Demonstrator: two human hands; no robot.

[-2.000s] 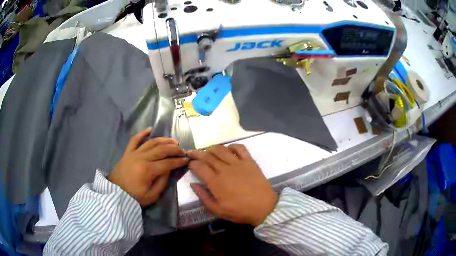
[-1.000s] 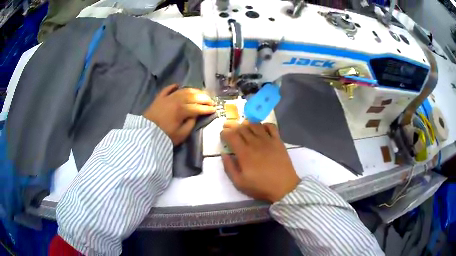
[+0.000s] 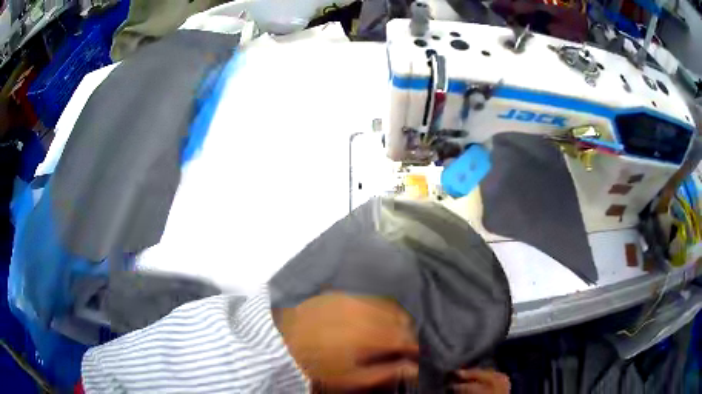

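Note:
A grey work piece (image 3: 462, 281) lies bunched over the table's front part, its upper edge just below the needle area, and hangs over the front edge. My left hand (image 3: 350, 338) is blurred, low in the view, with its fingers closed on the work piece. My right hand (image 3: 481, 381) is mostly cut off by the bottom edge; only some fingers show under the cloth, and their hold is unclear. The white sewing machine (image 3: 523, 100) stands behind, its needle area (image 3: 416, 158) lit beside a blue oval attachment (image 3: 467, 171).
A pointed grey cut piece (image 3: 535, 200) rests on the bed against the machine arm. Stacked grey pieces (image 3: 135, 146) lie at the table's left over blue plastic (image 3: 35, 269). The ruler edge (image 3: 569, 312) runs along the front.
The work piece has been pulled from beneath the needle area and the table left of it, towards me. Both hands have moved down with it. The view has shifted left.

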